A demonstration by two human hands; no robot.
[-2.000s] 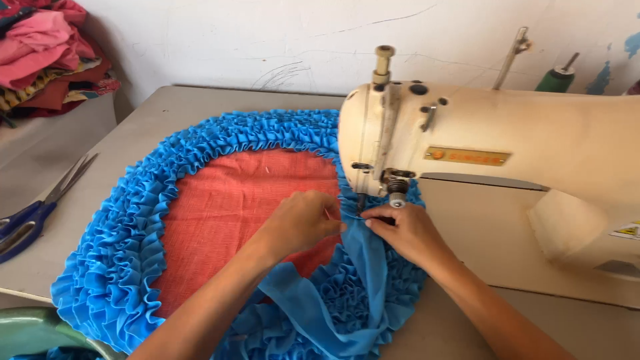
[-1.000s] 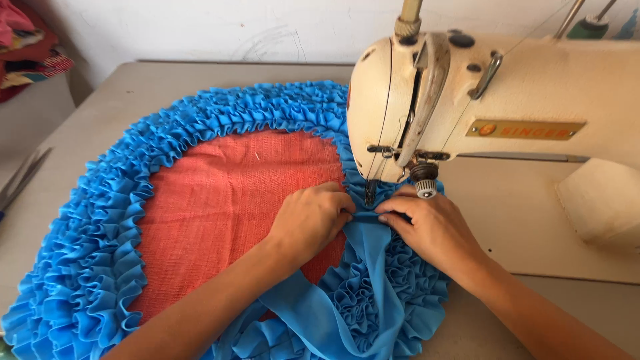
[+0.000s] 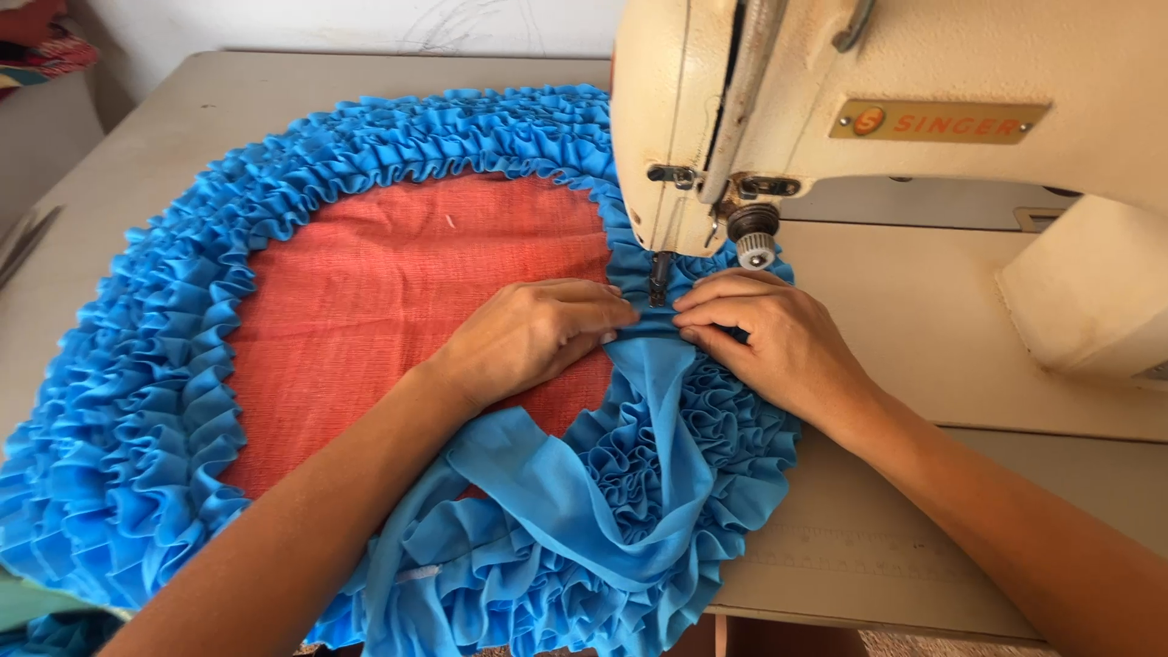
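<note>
A red woven cloth base (image 3: 401, 292) bordered by rows of ruffled blue fabric (image 3: 164, 365) lies under the head of a cream Singer sewing machine (image 3: 671, 137). A flat blue fabric strip (image 3: 584, 493) runs from the presser foot (image 3: 658, 283) and loops over the ruffles. My left hand (image 3: 538, 333) has its fingertips on the strip's left edge, just in front of the foot. From the right, my right hand (image 3: 776, 333) pinches the strip's other edge between thumb and fingers. The needle tip cannot be made out.
Scissor blades (image 3: 27, 242) lie on the grey table (image 3: 219, 78) at the far left. Folded cloths (image 3: 46, 46) are piled at the upper left, before a white wall. A green rim (image 3: 41, 602) shows at the lower left. The machine's pillar stands at the right.
The view has moved closer to the machine. My right hand's fingers have shifted on the strip beside the presser foot. Both hands stay near the foot.
</note>
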